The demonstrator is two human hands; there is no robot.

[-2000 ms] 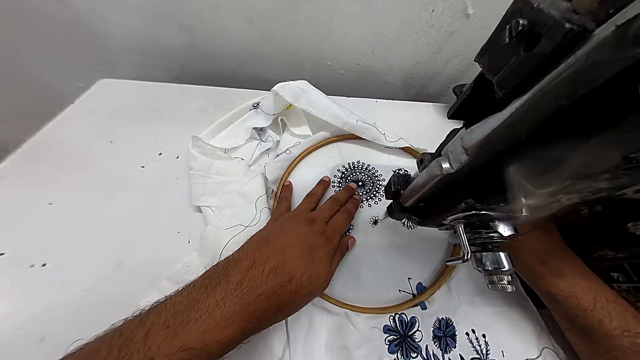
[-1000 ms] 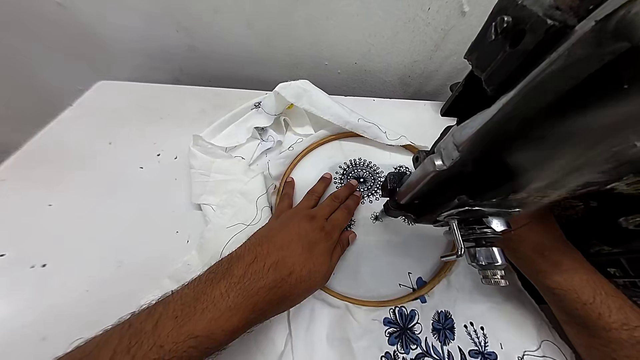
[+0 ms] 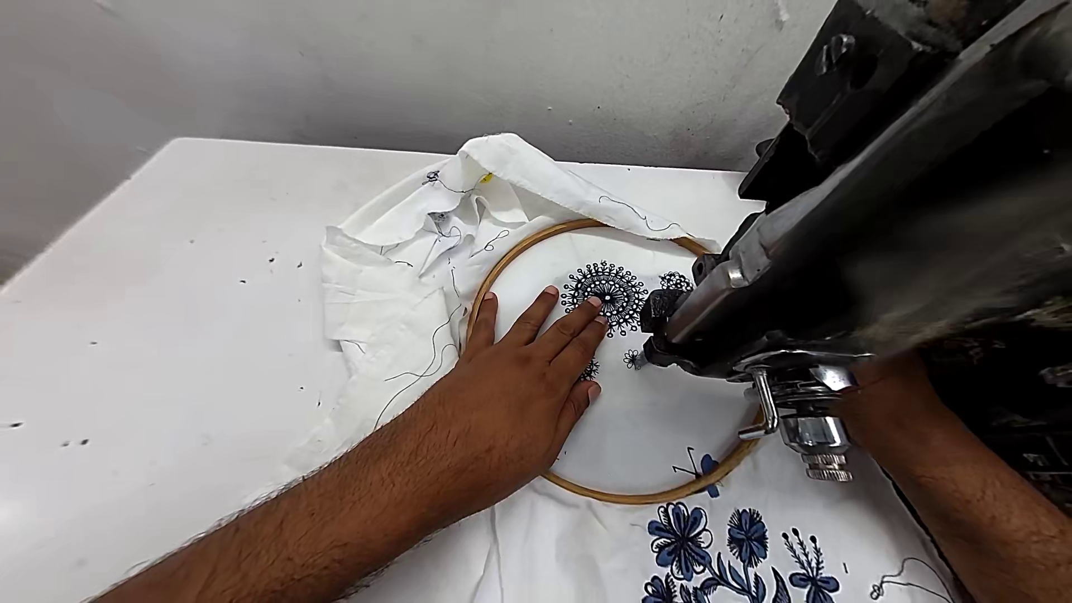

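White cloth [image 3: 670, 435] is stretched in a round wooden embroidery hoop [image 3: 620, 497]. My left hand [image 3: 528, 385] lies flat on it, fingers spread, the thumb near a small dark motif. The fingertips touch the edge of a round black embroidered motif [image 3: 610, 285]. Right beside that motif comes down the needle end of a black sewing machine [image 3: 666, 335], over a small flower outline [image 3: 632, 359]. Behind the machine head is my right hand [image 3: 875, 385]; only the wrist and forearm show, the fingers are hidden. Blue embroidered flowers [image 3: 680, 536] lie below the hoop.
Loose cloth [image 3: 377, 293] with stray threads is bunched left of and behind the hoop. The machine's metal tension knob [image 3: 825, 444] juts out at the right. The white table [image 3: 184, 335] bears small dark specks, and a grey wall [image 3: 419, 67] rises behind it.
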